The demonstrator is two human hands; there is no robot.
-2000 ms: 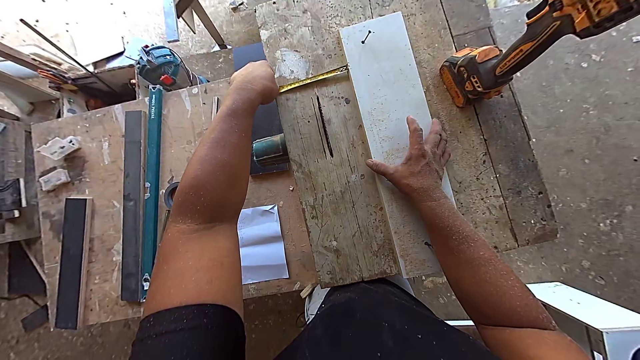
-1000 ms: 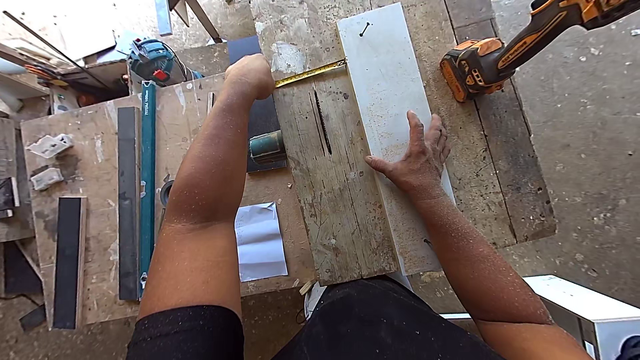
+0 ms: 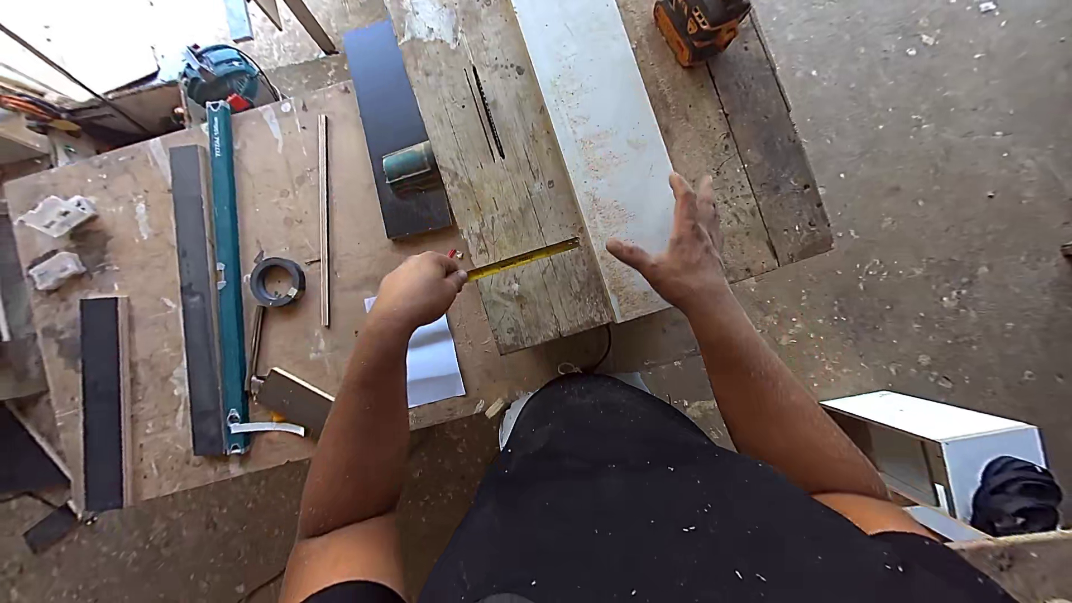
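Observation:
My left hand (image 3: 419,289) is closed around a tape measure whose case its fingers hide. The yellow tape blade (image 3: 523,258) sticks out to the right over a weathered wooden plank (image 3: 536,306), its end short of a white board (image 3: 603,151) that lies along the plank's right side. Sawdust is scattered on the white board. At the board's right edge is my right hand (image 3: 691,243), fingers spread and holding nothing; whether it touches the board I cannot tell.
A cordless tool's orange and black battery end (image 3: 695,29) is at the top. Leftward on the plywood bench (image 3: 151,335) lie a teal metal straightedge (image 3: 224,276), dark strips (image 3: 102,402), a roll of tape (image 3: 277,281) and a folded white paper (image 3: 434,368). A white cabinet (image 3: 938,419) stands lower right.
My left hand and the tape blade have moved toward my body, to the near end of the plank. My right hand has moved toward the board's near right corner. The view has shifted.

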